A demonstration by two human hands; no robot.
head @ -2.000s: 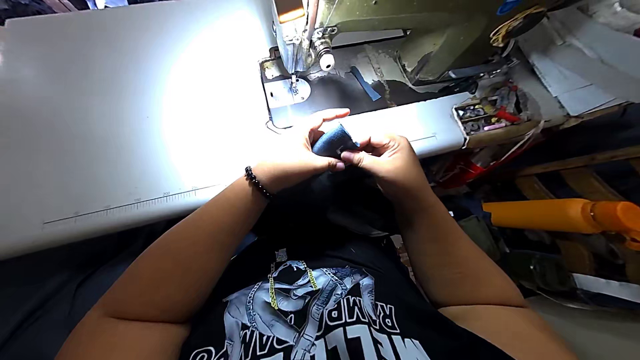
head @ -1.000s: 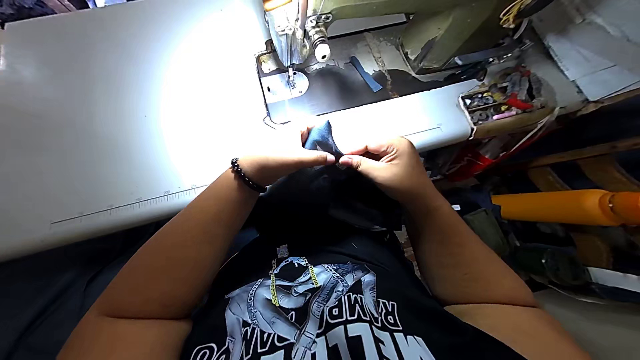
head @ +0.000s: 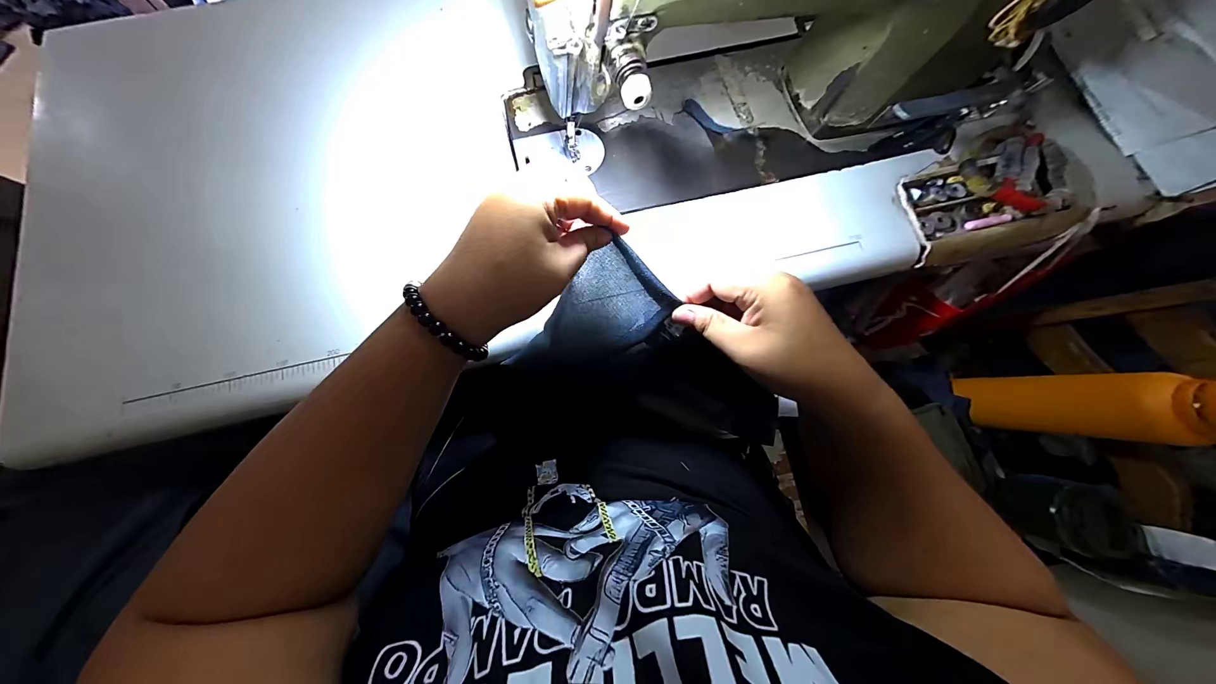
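A dark blue fabric piece hangs between my hands, its folded edge stretched in front of the sewing machine bed. My left hand, with a black bead bracelet at the wrist, pinches the upper end of that edge. Lower and to the right, my right hand grips the other end between thumb and fingers. The rest of the cloth falls into shadow over my lap. Just beyond my left hand are the presser foot and needle plate of the sewing machine; no cloth lies under the foot.
A blue fabric scrap lies on the dark machine bed. To the right, a tray holds bobbins and small tools. An orange roll is beyond my right arm. The white table with a printed ruler extends left.
My hands have moved apart, the left one up and away from the right. The fabric, bunched between them earlier, is now spread with its edge drawn straight.
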